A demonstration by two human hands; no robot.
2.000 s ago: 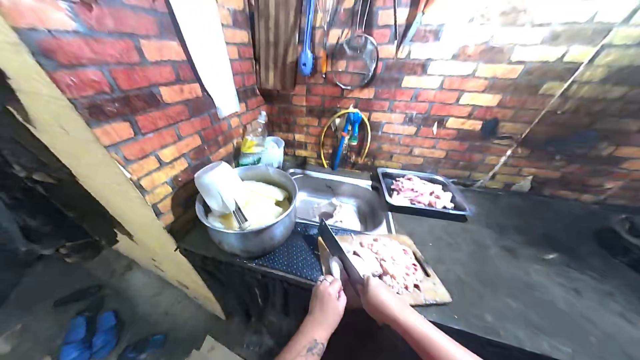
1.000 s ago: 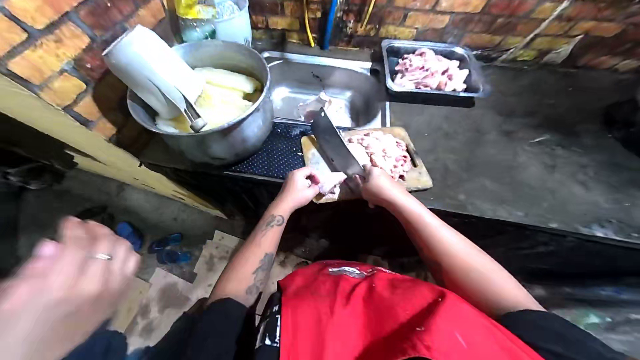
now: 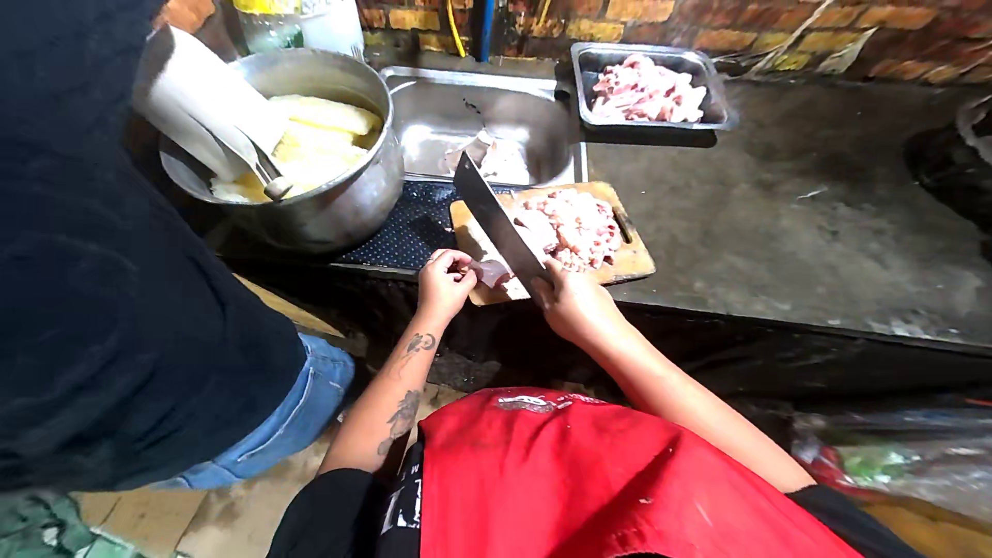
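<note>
My right hand grips the handle end of a wide-bladed knife, whose dark blade slants up and left over a wooden cutting board. My left hand pinches a piece of raw meat at the board's near left edge. Chopped raw meat is heaped on the board, right of the blade. Farther back, a clear-walled tray holds more pieces of raw meat. The handle is mostly hidden in my right hand.
A large metal pot with yellowish contents, a white container and a utensil stands left of a metal sink. A person in a dark shirt stands close on the left. A dark bag lies at the counter's right end.
A person in a dark shirt has come into view on the left, where a blurred hand showed a second ago. The view has tilted down since the first frame. Both my hands keep their holds.
</note>
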